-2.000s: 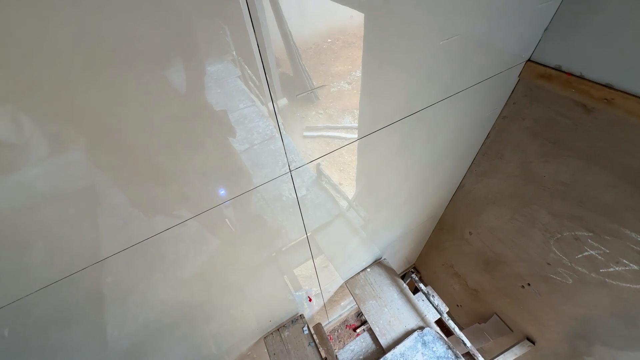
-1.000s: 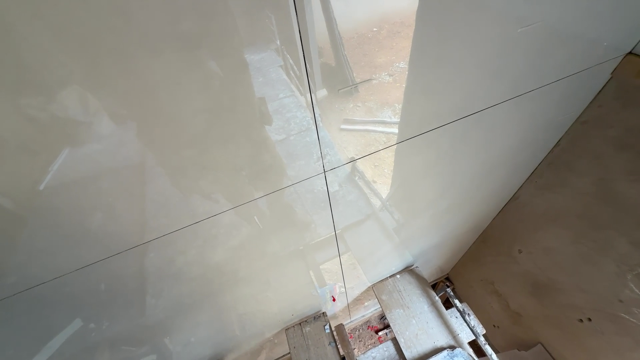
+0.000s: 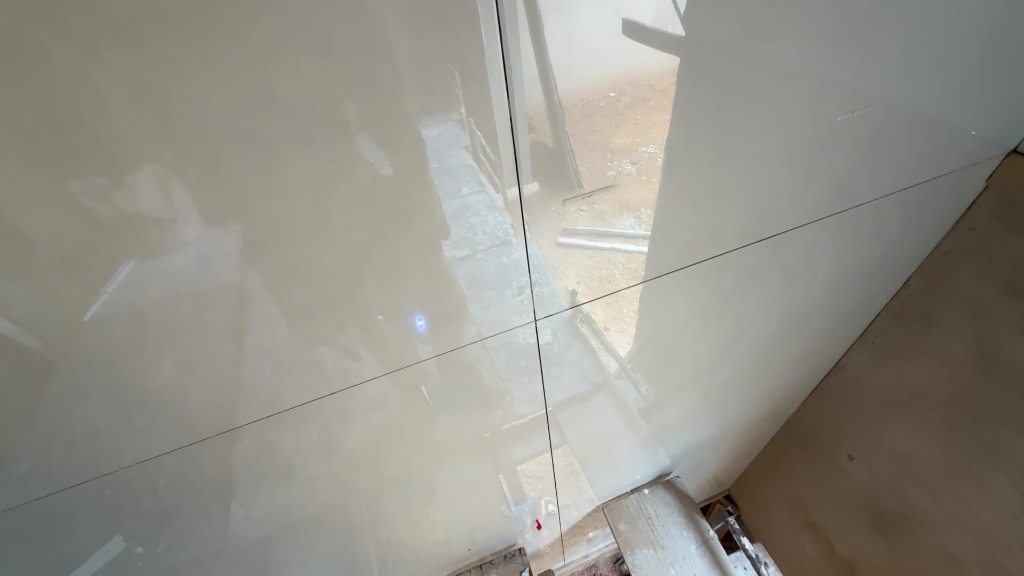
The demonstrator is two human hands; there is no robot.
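Neither my left hand nor my right hand is in view. Large glossy light-coloured wall tiles [image 3: 336,208] fill most of the head view, with thin dark joints crossing right of the lower middle. The tiles mirror an opening with bare ground, a walkway of boards and a blurred figure. A small bluish point of light shows in the reflection left of the crossing. A small red mark [image 3: 538,526] shows low on the surface; whether it is on the tile or reflected, I cannot tell.
A worn board [image 3: 660,528] lies at the foot of the tiled wall, with another wooden piece [image 3: 500,564] to its left. Splattered wood strips [image 3: 744,544] sit at its right. A brown plastered wall [image 3: 896,384] meets the tiles at the right.
The view has shifted, so less of the boards and the brown wall shows than two seconds ago. The chalk-like marks seen on the brown wall then are out of view.
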